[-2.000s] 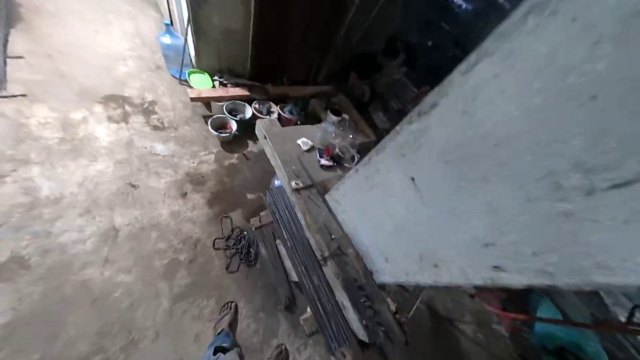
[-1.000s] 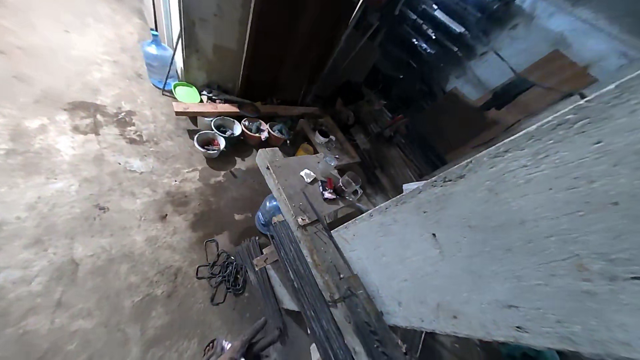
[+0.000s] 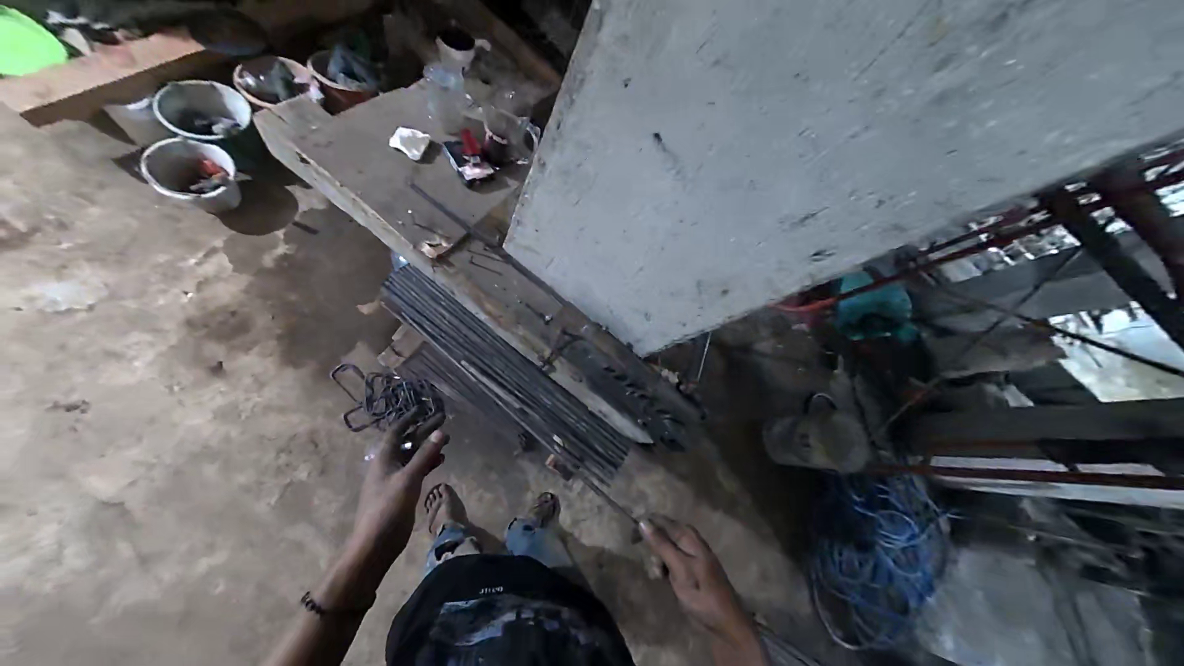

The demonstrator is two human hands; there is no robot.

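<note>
My right hand (image 3: 683, 566) grips the end of a thin metal rod (image 3: 606, 499) that reaches up-left toward a bundle of dark metal rods (image 3: 499, 370). The bundle lies along the near side of a wooden workbench (image 3: 361, 166). My left hand (image 3: 407, 467), fingers spread, is in front of a tangled pile of bent metal stirrups (image 3: 370, 398) on the floor; nothing shows in its grip. On the bench lie a loose rod (image 3: 453, 217), a crumpled white scrap (image 3: 409, 142) and a small red and black item (image 3: 470, 157).
A large grey concrete surface (image 3: 758, 166) overhangs the bench at the right. Several buckets (image 3: 190, 171) stand beyond the bench, beside a wooden board (image 3: 111, 69). Blue cord (image 3: 879, 564) lies heaped at the lower right, below a teal container (image 3: 874, 305). My feet are on the concrete floor.
Both hands are now in view, with the rod in the right one. A second ago only one hand showed at the bottom edge. The view has shifted right and down.
</note>
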